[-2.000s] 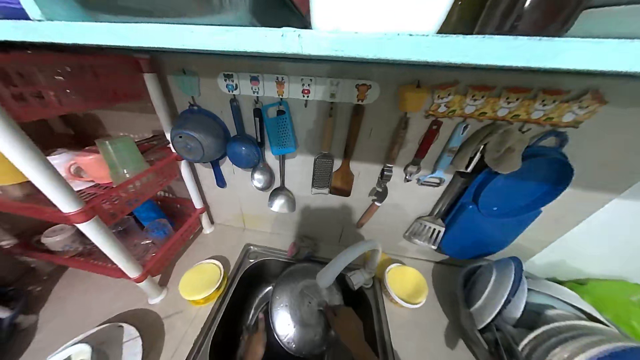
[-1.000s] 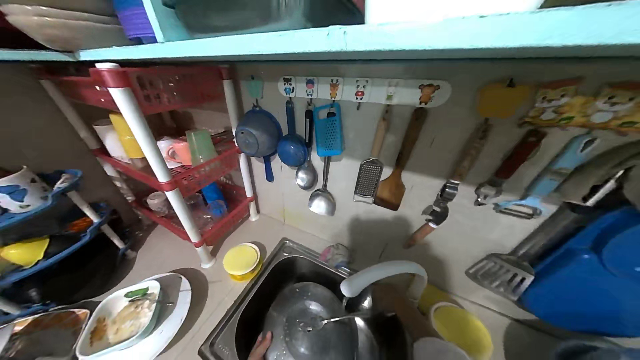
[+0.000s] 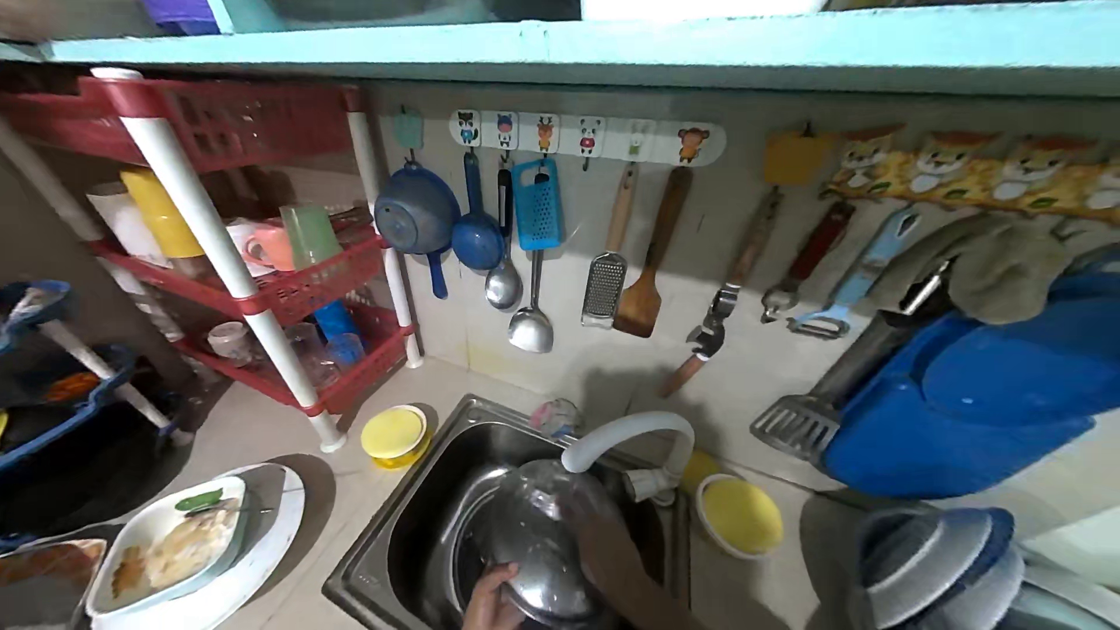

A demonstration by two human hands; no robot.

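Note:
A shiny round metal lid or bowl (image 3: 547, 560) is tilted in the stainless steel sink (image 3: 429, 490), below the white curved faucet (image 3: 634, 429). My left hand (image 3: 492, 599) grips its near left edge, with the thumb on top. My right hand (image 3: 595, 529) lies against its upper right surface; motion blur hides the fingers, so whether it holds anything cannot be told. Under the lid or bowl, another round metal vessel (image 3: 464, 534) shows partly in the basin.
Yellow-topped tubs (image 3: 394, 433) (image 3: 742, 516) flank the sink. At left are a dish with food remains (image 3: 166, 547) and a red-and-white rack (image 3: 289, 297). Utensils such as a wooden spatula (image 3: 641, 302) hang on the wall. Stacked bowls (image 3: 936, 569) stand at right.
My right hand, hidden behind the faucet area a second ago, now shows on the metal piece. My left hand stays at its edge. The view has shifted.

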